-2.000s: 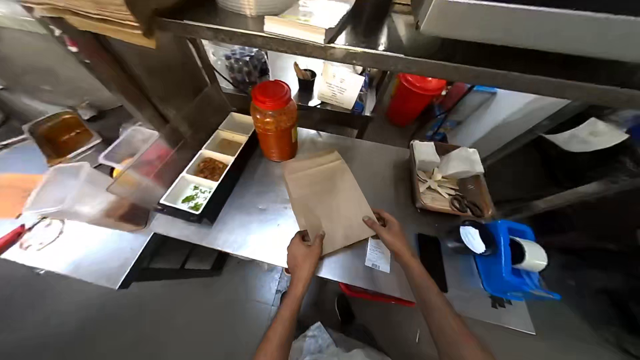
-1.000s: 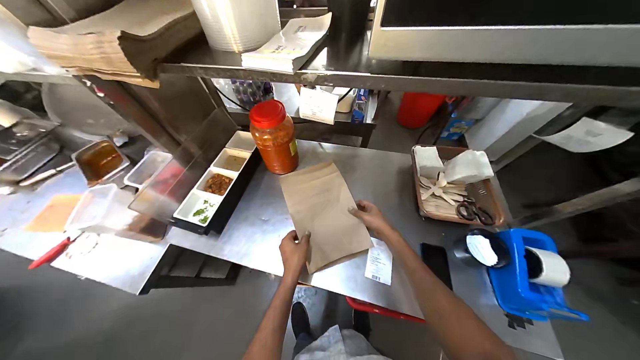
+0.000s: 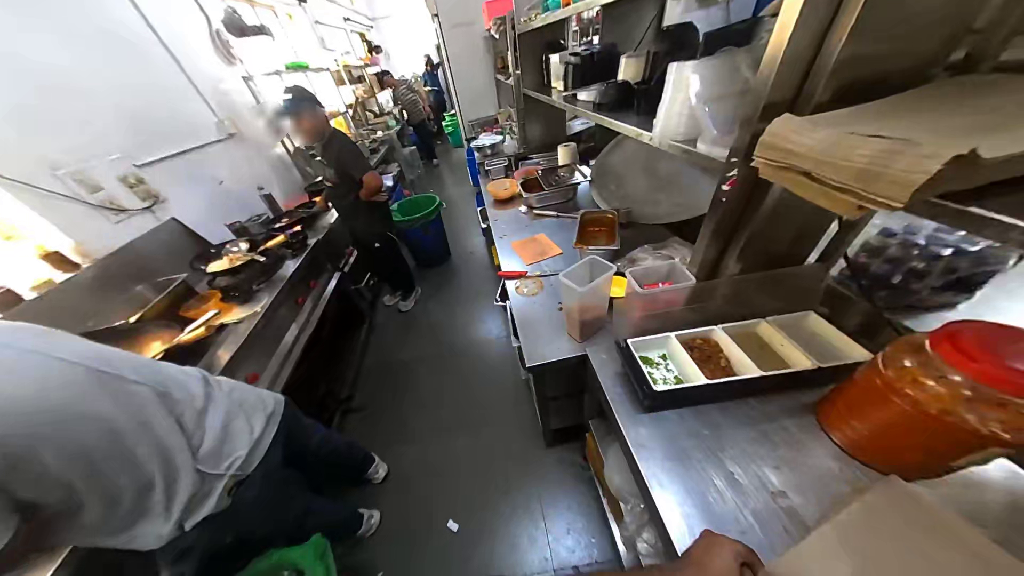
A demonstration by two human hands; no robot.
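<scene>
At the bottom edge of the head view, my left hand (image 3: 722, 555) is at the near edge of a brown paper bag (image 3: 896, 532), its fingertips hidden by the frame edge and the bag. Only part of the bag shows, lying over the steel counter (image 3: 720, 448). My right hand is out of the frame. Behind the bag stands a clear jar of orange-red sauce (image 3: 888, 408) with a red lid. Left of the jar, a black tray (image 3: 640, 388) holds several white containers with chopped greens, a brown relish and other contents.
A person in a white shirt (image 3: 136, 432) stands close at left by the cooking range (image 3: 272, 320); another in dark clothes (image 3: 352, 176) stands farther along. A steel shelf with brown paper (image 3: 888, 152) overhangs at right. Plastic tubs (image 3: 586, 296) stand on the adjoining counter.
The view has swung far to the left, bringing the aisle and co-workers into sight. My right hand, on the bag in the earlier frames, has left the view.
</scene>
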